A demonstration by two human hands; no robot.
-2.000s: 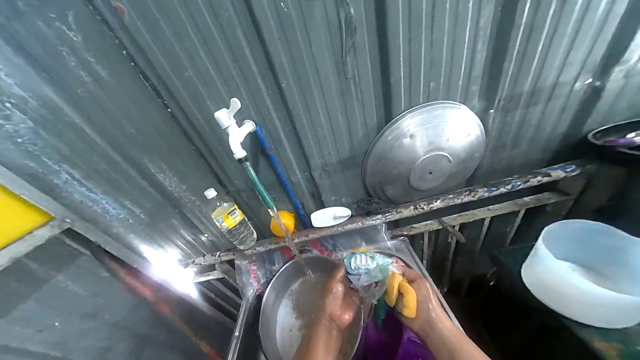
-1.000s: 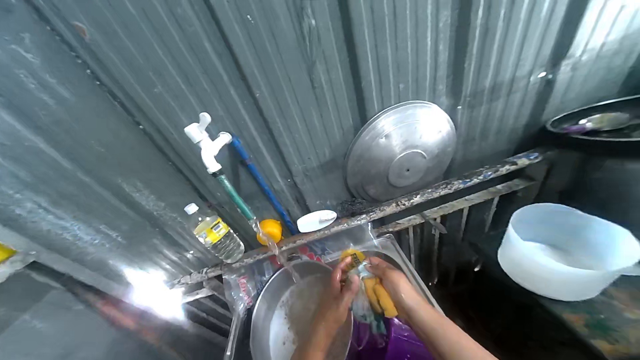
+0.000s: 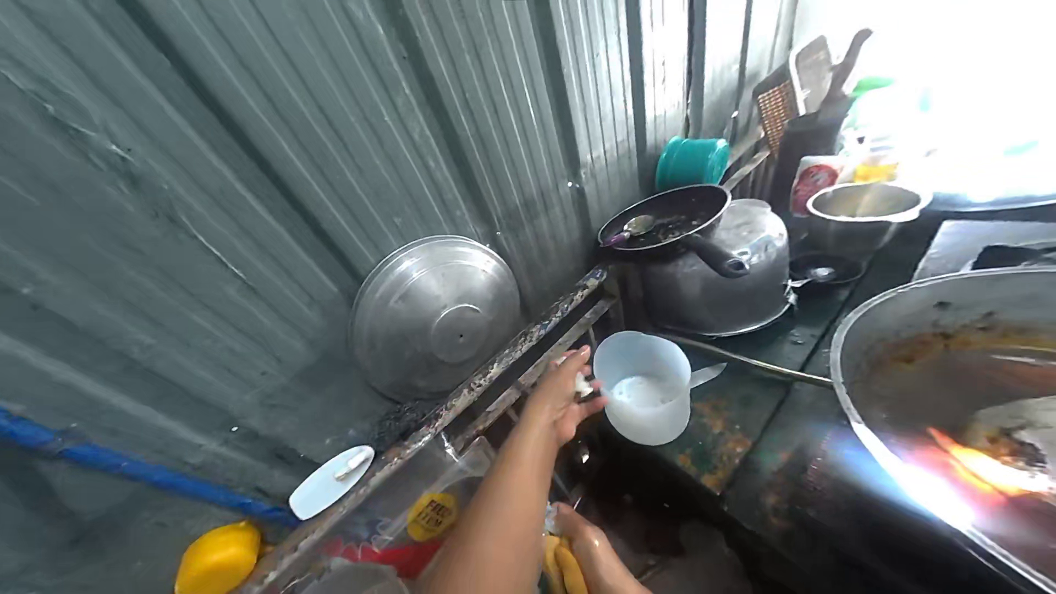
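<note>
My left hand (image 3: 569, 396) reaches out with its fingers apart, its fingertips beside the near wall of a translucent white plastic jug (image 3: 645, 388). Something small and white shows between these fingers; whether it is suds or a held item I cannot tell. Low in the view, my right hand (image 3: 596, 551) is closed around soft yellow finger-shaped pieces (image 3: 566, 568), with a bit of clear plastic at its fingertips. The left forearm hides part of the clear plastic and red items below it.
A painted rail (image 3: 495, 363) crosses diagonally, with a round metal lid (image 3: 437, 318) leaning behind it. A frying pan (image 3: 668, 216) rests on an upturned pot (image 3: 718, 285). Flame shows by a large pan (image 3: 874, 330) at right. A white dish (image 3: 332, 483) and yellow cup (image 3: 219, 559) sit left.
The view has swung right to the stove side. My left hand has left the yellow pieces, which both hands were handling over the basin, and extends to the jug; my right hand keeps them.
</note>
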